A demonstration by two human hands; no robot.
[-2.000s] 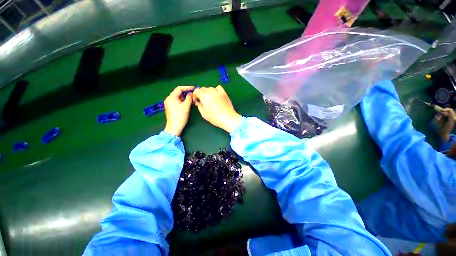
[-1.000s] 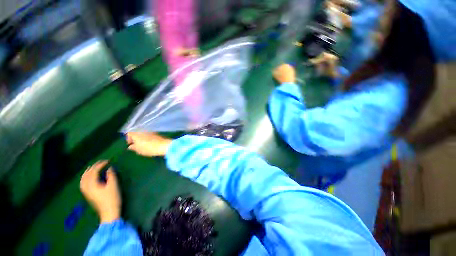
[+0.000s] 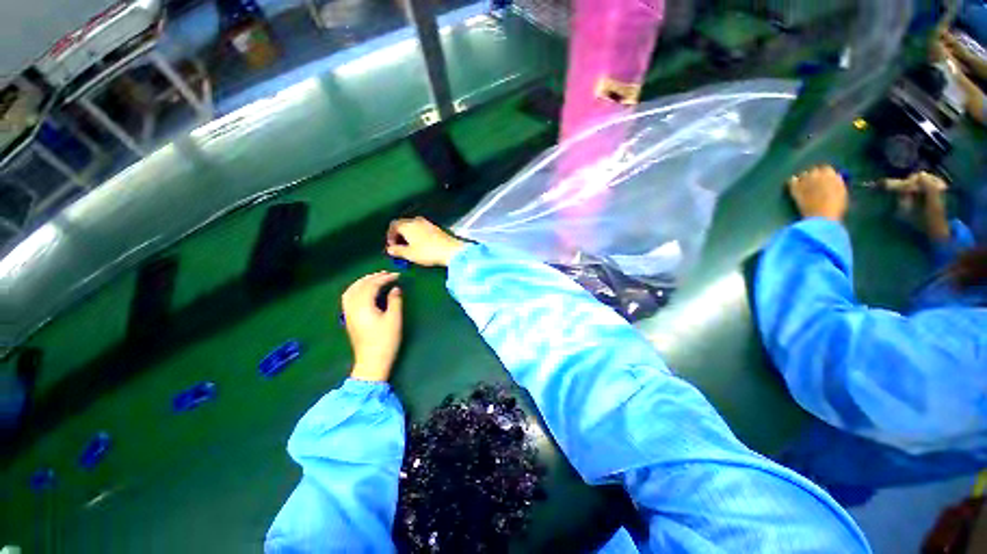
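My left hand [image 3: 372,327] is over the green surface with thumb and fingers curved and apart. A sliver of blue shows at its left edge; what it belongs to is mostly hidden. My right hand [image 3: 424,241] is just above and right of it, beside the bag's left corner, its fingertips on a small blue part [image 3: 400,263], mostly covered. A loose heap of small shiny black parts [image 3: 471,471] lies between my forearms. Blue parts lie spaced in a row at left, the nearest one [image 3: 280,358] left of my left hand.
An open clear bag [image 3: 649,162] with dark contents stands right of my right hand, a pink strip [image 3: 606,65] behind it. Flat black pieces [image 3: 278,240] lie along the far side before a metal rail [image 3: 249,162]. A neighbour's blue sleeve [image 3: 833,314] and hands are at right.
My hands were together on a blue part two seconds ago; now they are apart. The view swung right and partly back. My right hand has moved slightly left from the bag's corner.
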